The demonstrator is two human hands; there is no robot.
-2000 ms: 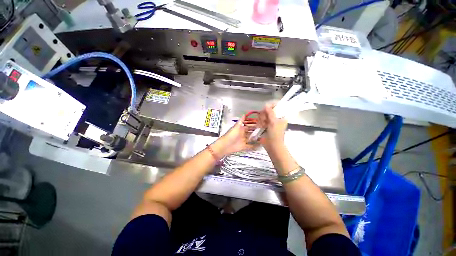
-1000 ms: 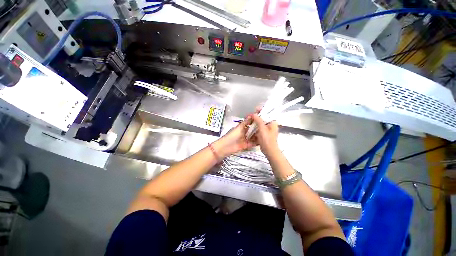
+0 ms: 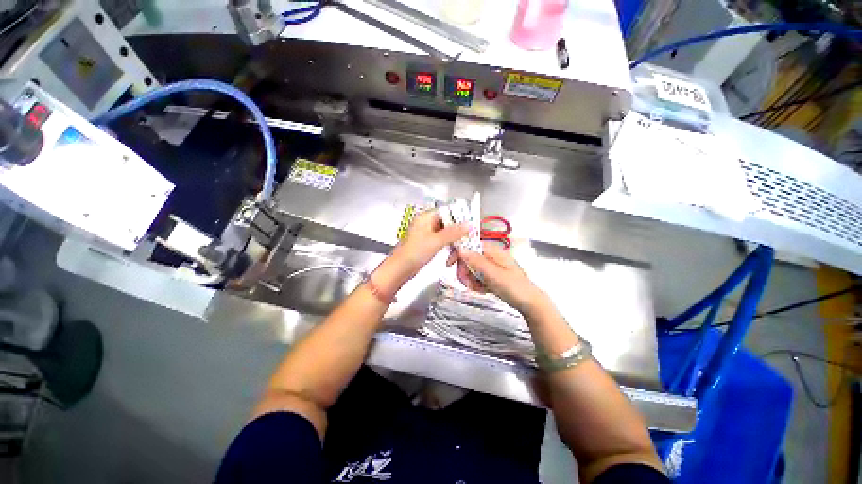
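Observation:
My left hand (image 3: 427, 236) is closed on a bundle of white cables (image 3: 460, 216), whose ends show above the fingers. My right hand (image 3: 493, 272) touches the same bundle from below right, its fingers curled around the lower part. Small scissors (image 3: 495, 230) with red loop handles show just above my right hand; their blades are hidden, and whether they lie on the plate or are held is unclear. A heap of thin white cables (image 3: 477, 321) lies in the steel collecting tray (image 3: 605, 307) below my hands. One loose cable (image 3: 326, 270) curves in the tray at left.
The steel cover plate (image 3: 364, 201) with yellow labels is behind my left hand. The transfer clamp (image 3: 487, 146) is behind the plate. A white processing unit (image 3: 90, 180) with a blue hose stands left. A white vented cover (image 3: 794, 194) is right, above a blue bin (image 3: 732, 406).
The cable bundle, fanned out to the upper right, is now gathered and more upright between my hands. The transfer clamp has moved right. The red scissor handles show again.

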